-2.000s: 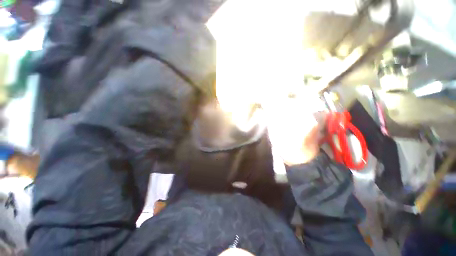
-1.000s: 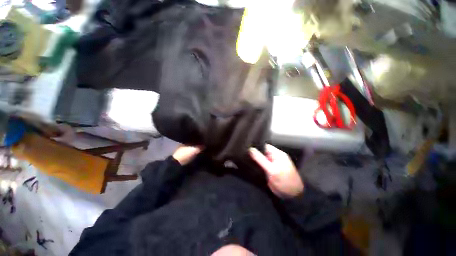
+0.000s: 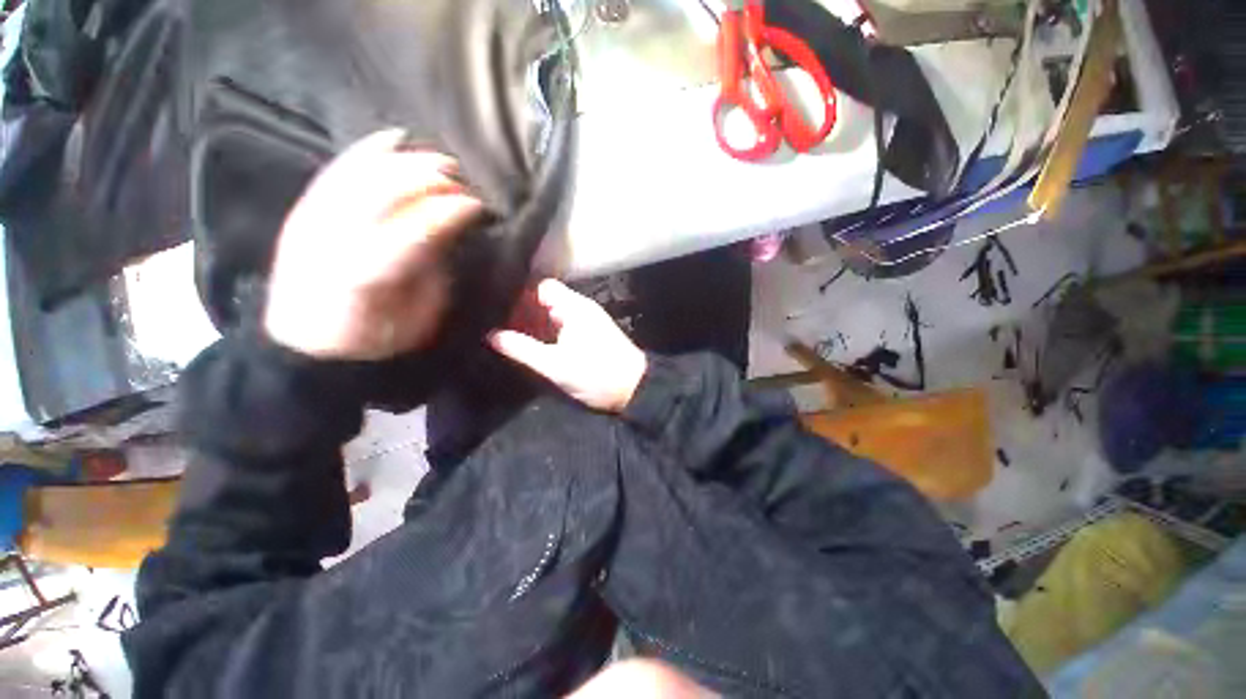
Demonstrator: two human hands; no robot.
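The dark, shiny leather-like panel point(image 3: 369, 68) lies in folds over the white table point(image 3: 670, 184) and hangs over its front edge towards my lap. My left hand point(image 3: 369, 253) is bare, blurred and overexposed, and its fingers are curled over a fold of the panel. My right hand point(image 3: 581, 348) is at the panel's lower right edge, below the table edge, with thumb and fingertips beside the dark material. Whether it grips the material cannot be told. The red-handled scissors point(image 3: 772, 96) lie on the table to the right of the panel.
A black strip point(image 3: 916, 137) hangs over the table edge beside the scissors. Pale strips and a yellow-brown bar point(image 3: 1080, 116) are at the table's right end. Black scraps lie on the floor. An orange-brown board point(image 3: 916, 444) and a yellow-green bundle point(image 3: 1107, 587) are at lower right.
The view has swung right and down, so the scissors appear higher and further left. My left hand has come up onto the panel's folds. The bright lamp glare is out of view.
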